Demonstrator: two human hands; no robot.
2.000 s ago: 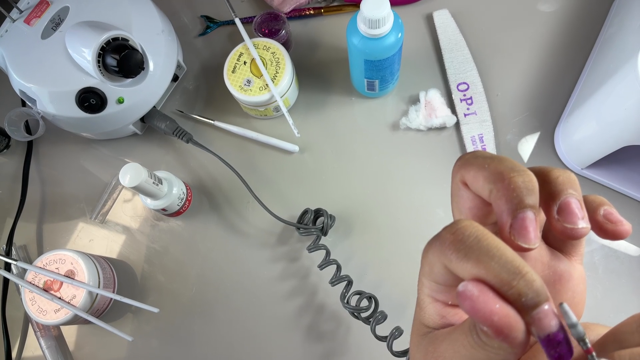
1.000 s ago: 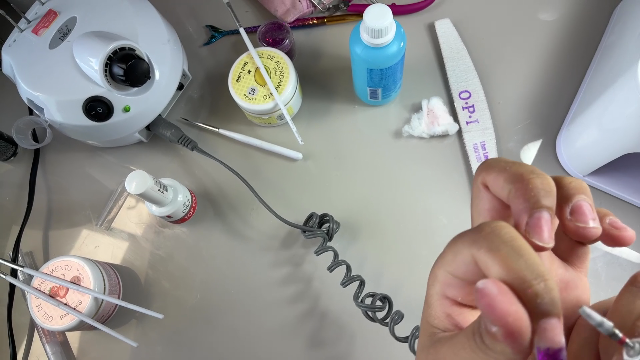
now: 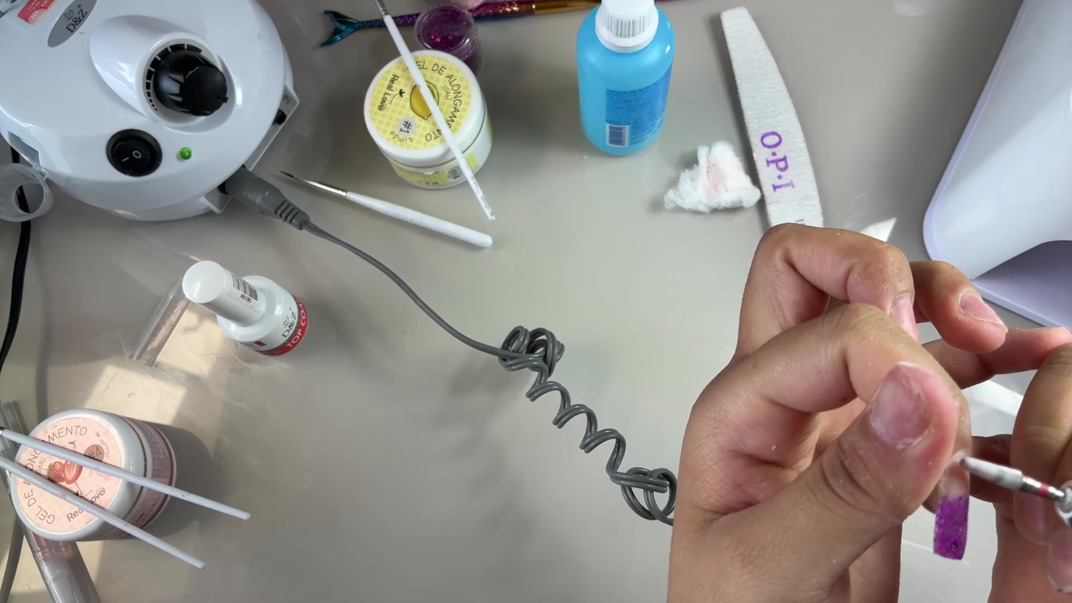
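Note:
My left hand [image 3: 821, 419] is at the lower right, its fingers curled and its thumb lying against the bent index finger; I see nothing held in it. A long purple glitter nail [image 3: 951, 528] points down from a finger behind the thumb. My right hand [image 3: 1038, 435], partly cut off by the right edge, grips a nail drill handpiece [image 3: 1064, 501], of which mainly the metal front shows. Its pale, tapered drill bit [image 3: 992, 473] points left at the base of the purple nail; whether it touches cannot be told.
A white drill control unit [image 3: 134, 92] with a green light feeds a coiled grey cord [image 3: 578, 414]. Around stand two gel jars [image 3: 427, 117] [image 3: 79, 477] with brushes, a top coat bottle [image 3: 251, 310], a blue bottle [image 3: 626, 84], cotton [image 3: 713, 180], a nail file [image 3: 770, 126] and a white device [image 3: 1005, 159].
My left hand has turned, with its thumb now in front of the bent index finger and the purple nail pointing down. More of my right hand shows at the right edge.

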